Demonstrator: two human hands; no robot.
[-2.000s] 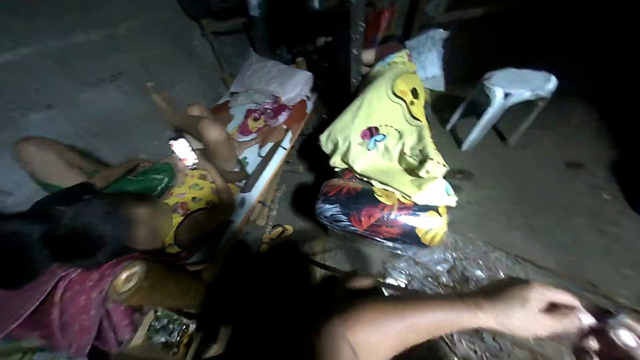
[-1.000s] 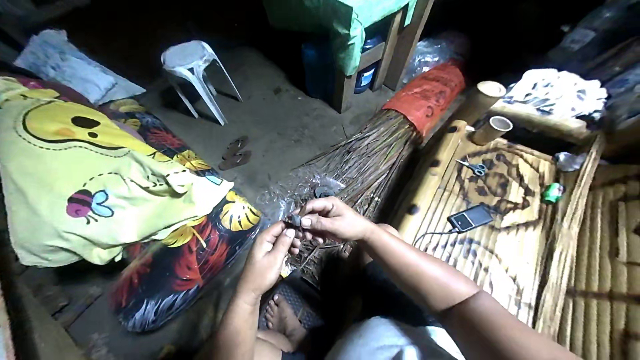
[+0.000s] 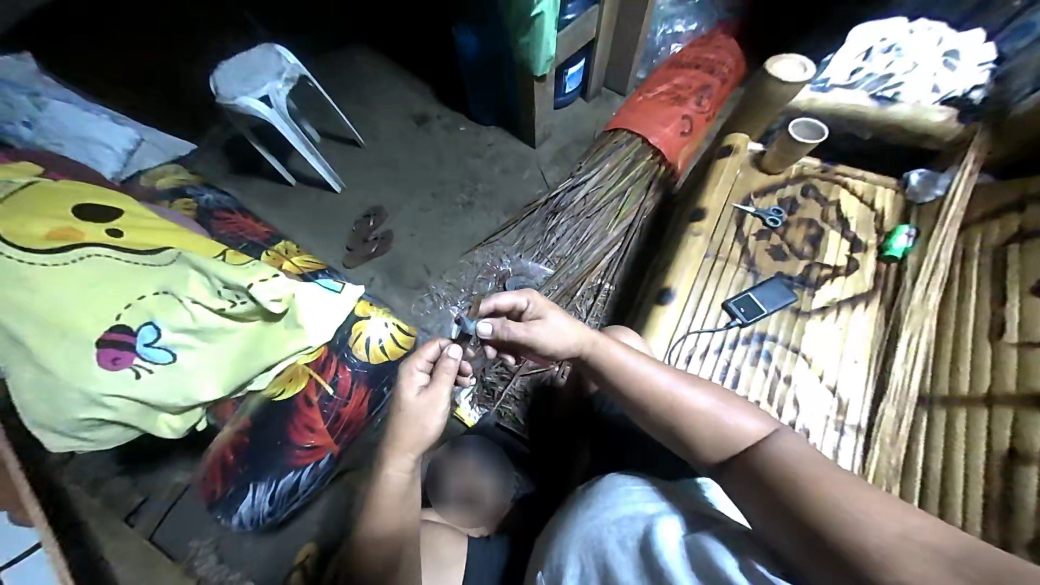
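Both my hands meet in front of me, low over the floor. My right hand [image 3: 532, 325] pinches a small dark object [image 3: 466, 325] with a bluish-grey part between thumb and fingers; its kind is unclear. Close beside it on the left, my left hand [image 3: 431, 382] has thumb and forefinger together at the lower end of the same object. Behind the hands, crumpled clear plastic [image 3: 487, 276] lies by a bundle of thin dry stalks [image 3: 597, 203], whose far end is wrapped in a red plastic bag [image 3: 686, 101].
Right: a bamboo bench [image 3: 829, 390] bears scissors [image 3: 762, 214], a black corded device [image 3: 760, 301], a green item [image 3: 899, 242] and a bamboo cup [image 3: 795, 145]. Left: a yellow cloth [image 3: 211, 325] covers a floral cushion [image 3: 325, 406]. Beyond are a white plastic stool [image 3: 268, 89] and brown slippers [image 3: 368, 236].
The view has swung right since two seconds ago, when one arm reached out to the right. Since one second ago my hands have stayed together at the small object.
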